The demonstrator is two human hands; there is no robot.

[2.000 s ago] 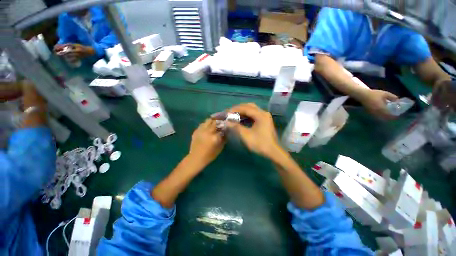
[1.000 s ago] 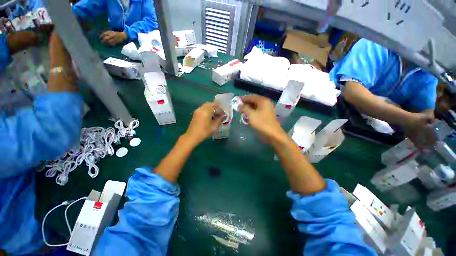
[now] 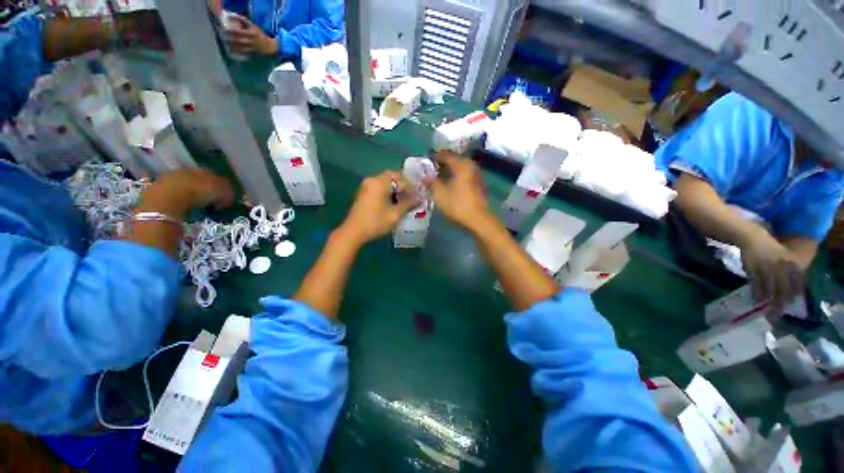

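A white retail box [image 3: 413, 227] with a small red mark stands upright on the green bench in front of me, its flap up. My left hand [image 3: 378, 207] is at the box's left side near its top. My right hand [image 3: 460, 189] is at its upper right edge, fingers bent close to the opening. A small pale item shows between my hands at the box top; it is blurred, and I cannot tell how far it is inside or which hand grips it.
Open boxes [image 3: 553, 238] stand at right; more boxes [image 3: 725, 338] lie beyond. Coiled white cables [image 3: 220, 248] and round white discs [image 3: 285, 248] lie left, by another worker's arm [image 3: 83, 296]. A box with a cable [image 3: 196, 383] is near my left elbow. White bundles [image 3: 611, 171] lie behind; a metal post [image 3: 222, 102] rises left.
My hands have come from holding a small item in the air to the top of the upright box. The worker at left has reached into the cables. The view has shifted.
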